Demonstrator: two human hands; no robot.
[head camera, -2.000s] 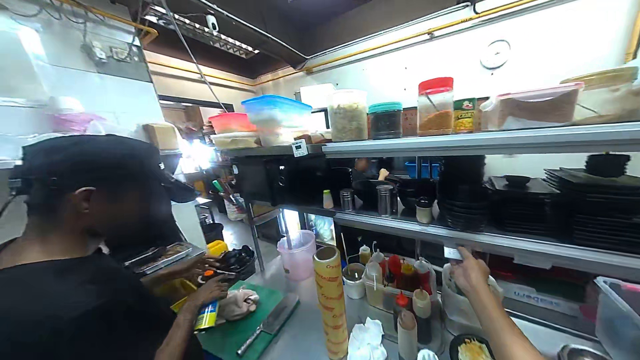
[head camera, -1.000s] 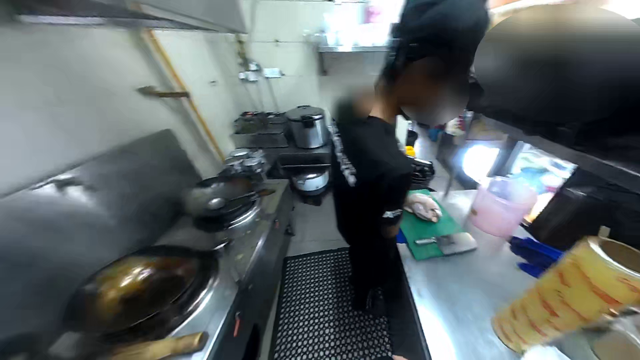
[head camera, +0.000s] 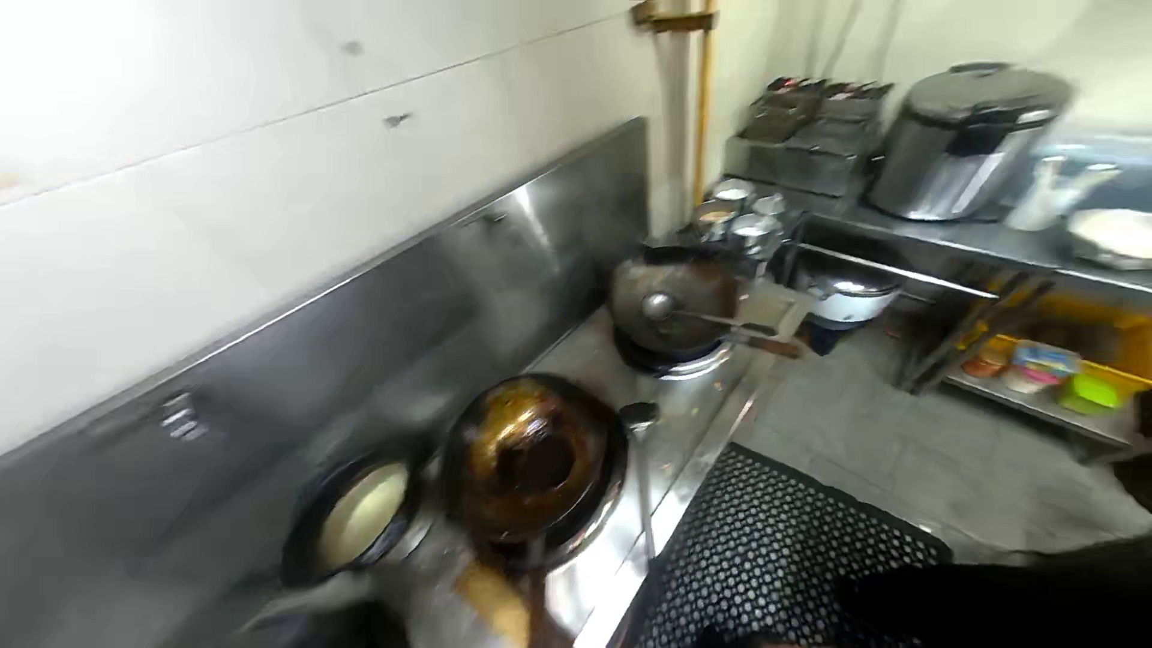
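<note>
Neither of my hands can be made out in this blurred view. A wok with brown, oily contents (head camera: 531, 441) sits on a burner, its wooden handle pointing toward the bottom edge. Left of it is a dark pan holding something pale yellow (head camera: 364, 513). Farther back stands another wok (head camera: 688, 301) with a metal ladle (head camera: 659, 307) lying in it. A long-handled utensil (head camera: 644, 486) rests on the steel stove top between the woks and the front edge.
A perforated black floor mat (head camera: 783, 540) lies beside the stove. At the back, a large steel pot (head camera: 972, 148) stands on a shelf near metal containers (head camera: 796, 148). A yellow crate (head camera: 1125, 346) sits on a low shelf at right. Dark shapes fill the lower right.
The view has swung left from the counter to the stove. My hand, seen earlier reaching to the shelf edge, is out of sight, and the co-worker is mostly out of view.
</note>
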